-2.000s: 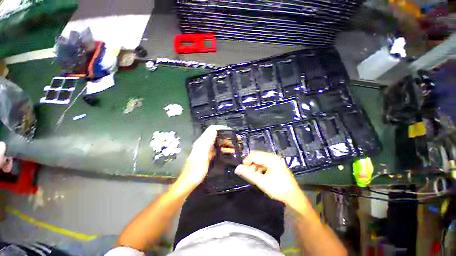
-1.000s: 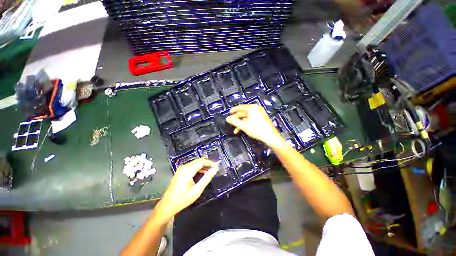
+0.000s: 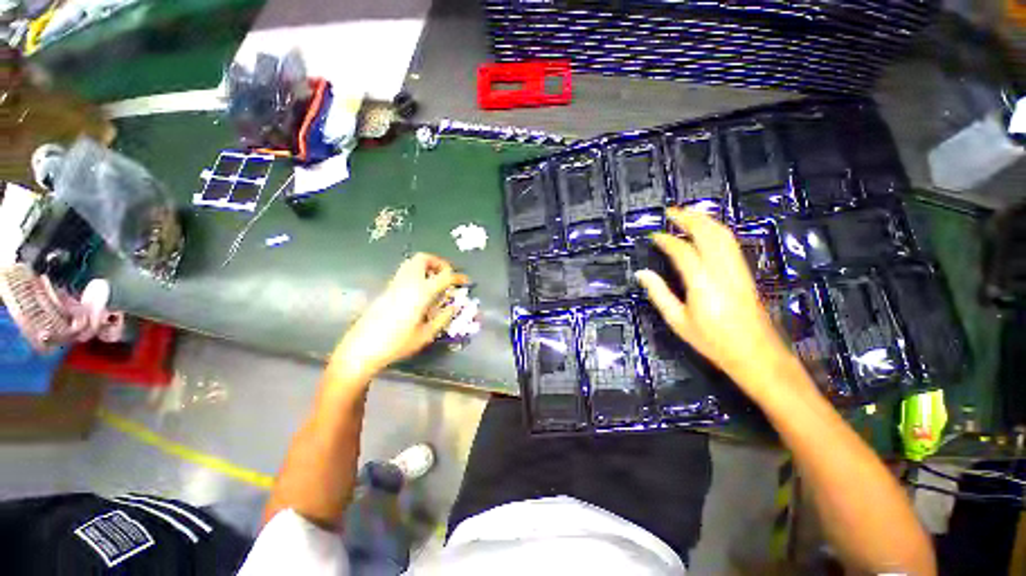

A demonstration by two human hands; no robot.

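Observation:
A large shiny black blister tray (image 3: 698, 225) lies on the green bench, with dark housings in several pockets. My right hand (image 3: 709, 287) is over the middle of the tray, thumb and fingers apart, and holds nothing that I can see. My left hand (image 3: 399, 315) is left of the tray at the larger heap of small white parts (image 3: 461, 315), partly covering it. Its fingertips are bent together, and whether they pinch a part cannot be told. A smaller white heap (image 3: 469, 236) and a beige scatter of tiny parts (image 3: 389, 221) lie behind.
Stacked black trays (image 3: 720, 39) and a red fixture (image 3: 524, 84) stand at the back. A white grid frame (image 3: 234, 180) and a clear plastic bag (image 3: 118, 203) are left. Another person's hand (image 3: 84, 315) shows at far left. A green-yellow packet (image 3: 923, 423) is right of the tray.
The view has swung left. My left hand has moved from the tray's front left to the white heap. My right hand has opened over the tray; the dark housing seen earlier in hand is released.

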